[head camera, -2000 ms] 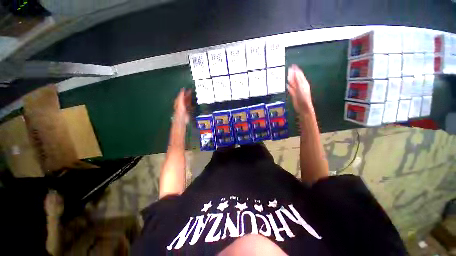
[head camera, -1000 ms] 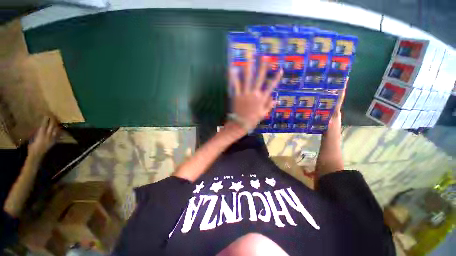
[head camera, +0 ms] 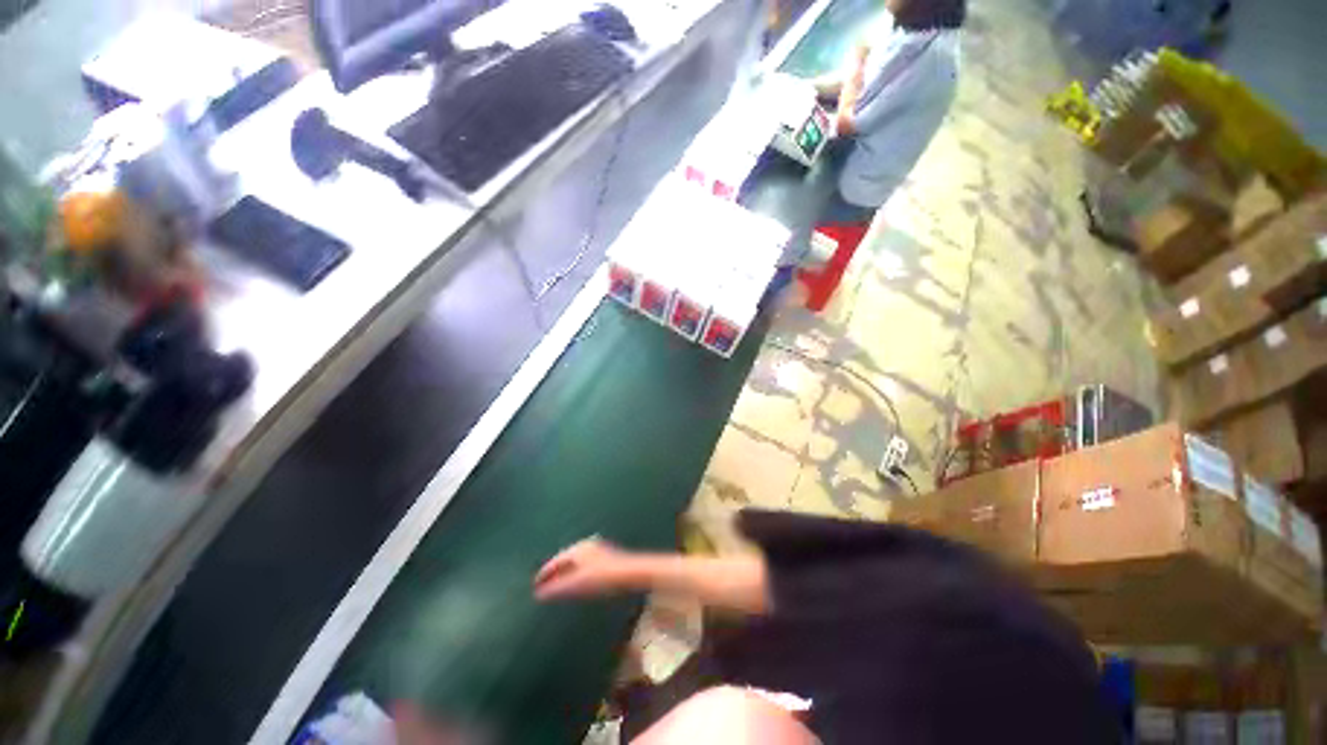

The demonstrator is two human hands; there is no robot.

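My right hand (head camera: 579, 569) is over the green bench (head camera: 509, 480), blurred, with nothing seen in it. A blurred skin-coloured patch at the bottom edge may be my left hand (head camera: 437, 723); its fingers and hold cannot be made out. Beside it, a blurred blue and white bit of product boxes (head camera: 347, 720) is cut off by the lower edge. A block of boxes with white tops and red printed ends (head camera: 699, 248) stands farther along the bench, out of reach of my right hand.
The white shelf holds a black scanner (head camera: 349, 153), keyboard (head camera: 509, 105), monitor (head camera: 393, 32) and smartphone (head camera: 280, 240). A seated person (head camera: 895, 109) is at a scale (head camera: 808, 134) at the far end. Brown cartons (head camera: 1113, 498) stand at right. A cable (head camera: 873, 393) lies on the floor.
The view has swung right along the bench. The blue-faced boxes, earlier between both hands, now barely show at the bottom left. My right hand is away from them.
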